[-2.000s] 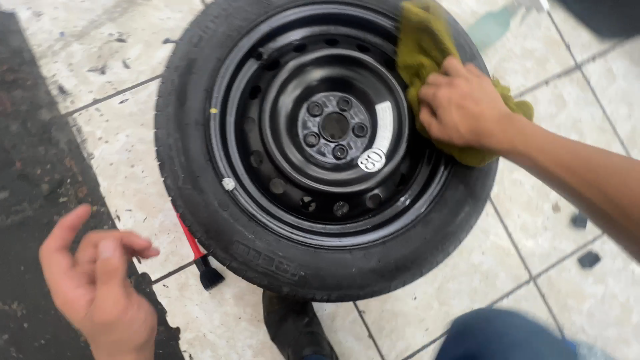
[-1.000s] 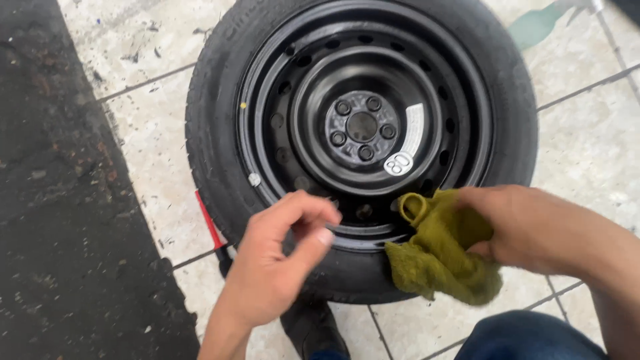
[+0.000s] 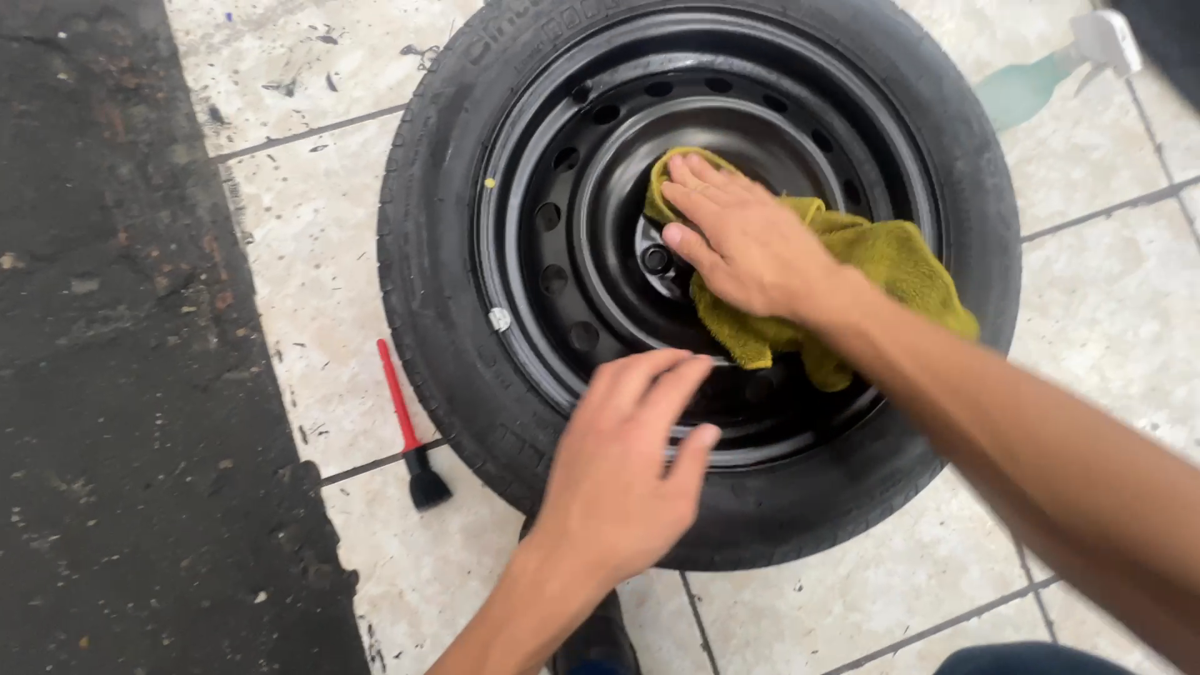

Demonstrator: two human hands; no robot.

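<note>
A black steel wheel rim (image 3: 600, 309) with a rubber tire (image 3: 441, 281) around it lies flat on the tiled floor. My right hand (image 3: 750, 239) presses an olive-yellow microfiber cloth (image 3: 891, 267) onto the hub at the centre, palm down with the fingers stretched out. The cloth hides most of the hub; one lug hole shows beside it. Over the lower left part of the rim is my left hand (image 3: 628, 450), fingers slightly bent and apart, holding nothing. Whether it touches the rim cannot be told.
A red-handled brush (image 3: 403, 403) with black bristles lies on the tiles left of the tire. At the upper right lies a spray bottle (image 3: 1031, 89) with a white trigger head. A dark shoe (image 3: 595, 637) is below the tire. Rough dark floor (image 3: 141, 375) runs along the left.
The right hand has moved with the cloth from the rim's right side to its lower edge, then up onto the hub. My left hand has come from the far left to over the rim.
</note>
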